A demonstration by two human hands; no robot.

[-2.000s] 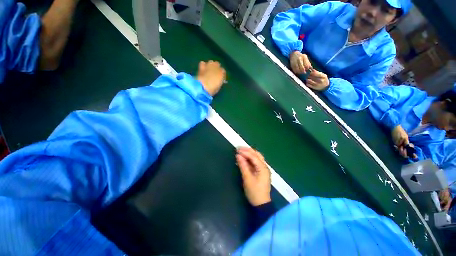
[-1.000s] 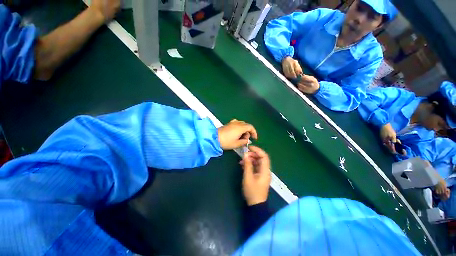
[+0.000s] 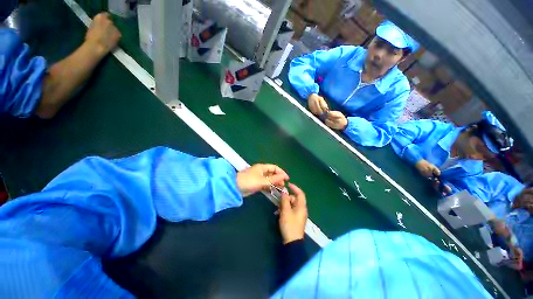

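My left hand [image 3: 261,178] and my right hand [image 3: 293,212] meet over the white edge rail [image 3: 219,143]. A small white part [image 3: 277,191] is pinched between the fingertips of both hands. The fingers partly hide it, so its shape cannot be told. My left hand is at the end of a blue sleeve. My right hand is upright, with the fingers bent towards the left hand.
Printed retail boxes [image 3: 242,80] stand on the green conveyor belt [image 3: 286,140] at the back. A grey post [image 3: 166,58] rises from the rail. White slips [image 3: 359,189] and a pale scrap [image 3: 216,110] lie on the belt. Workers in blue sit across; another person's arm [image 3: 73,73] is at left.
My left hand has come back from over the belt to my right hand, and both now hold the small part. The view has shifted, and more boxes show at the back.
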